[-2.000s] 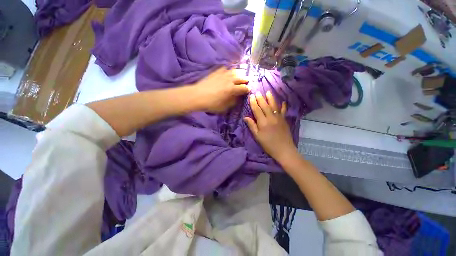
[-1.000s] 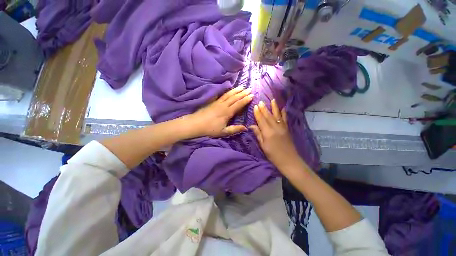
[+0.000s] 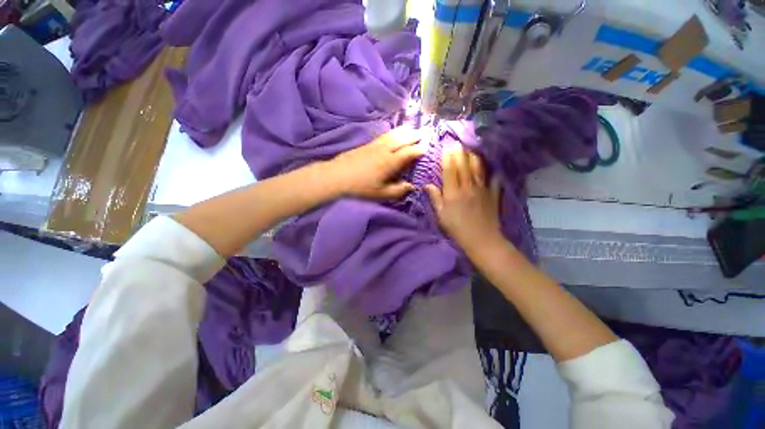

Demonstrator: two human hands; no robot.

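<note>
A large crumpled purple garment piece (image 3: 310, 92) lies under the lit needle area of the white sewing machine (image 3: 579, 59) and hangs over the table's front edge. Its gathered band (image 3: 426, 172) runs from the needle area towards me, between my hands. My left hand (image 3: 377, 172) lies on the cloth left of the band, fingers close to the needle area. My right hand (image 3: 465, 197) lies on the cloth right of the band, fingers bent a little. Both press on the cloth from above. The needle tip is lost in glare.
Taped brown cardboard (image 3: 113, 155) lies at left beside a grey machine end (image 3: 33, 96), with a purple heap (image 3: 113, 42) behind. Green-handled scissors (image 3: 611, 142) and a black box-like object (image 3: 728, 245) lie at right. Dark strips (image 3: 503, 377) hang below the table.
Over the last second both hands have moved forward with the cloth towards the needle area. My left hand first slid back from the needle, then forward again.
</note>
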